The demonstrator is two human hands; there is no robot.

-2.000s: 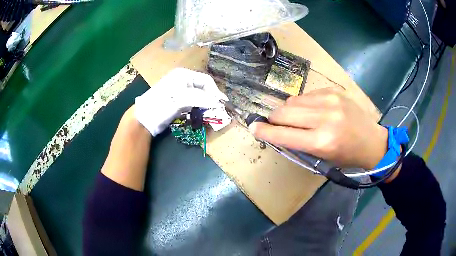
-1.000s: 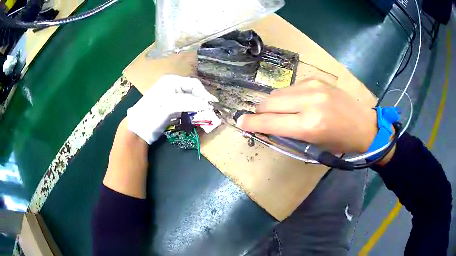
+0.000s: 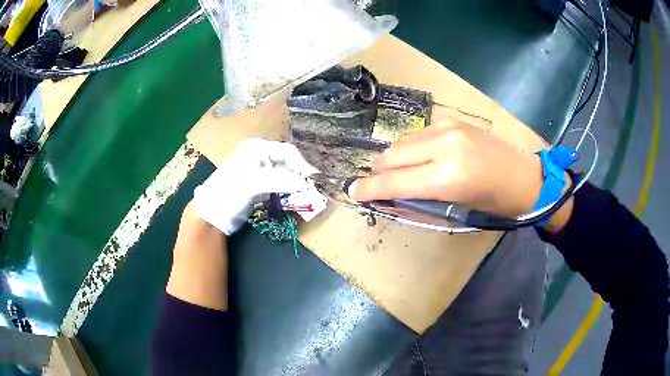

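Note:
My left hand (image 3: 253,176), in a white glove, holds a small green circuit board (image 3: 273,227) with red lead wires (image 3: 300,208) and a green wire hanging down. The glove's fingertips pinch at the work; what lies between them is hidden. My bare right hand (image 3: 452,172) grips the black soldering iron (image 3: 433,211) like a pen. Its metal shaft points left to the left fingertips; the exact contact at the tip is too small to tell. A pale solder feed tube (image 3: 420,224) runs along the iron.
A dark iron stand (image 3: 330,110) with a yellowish sponge (image 3: 397,123) sits on the cardboard mat (image 3: 397,275) beyond my hands. A translucent hood (image 3: 286,44) hangs above it. A gooseneck arm (image 3: 139,55) crosses upper left. The green belt (image 3: 110,139) lies left. A blue strap (image 3: 556,176) rings my right wrist.
The view has shifted, bringing the gooseneck arm in at the upper left. Both hands keep their grips, with the iron's tip still at the left fingertips. The iron's handle lies flatter.

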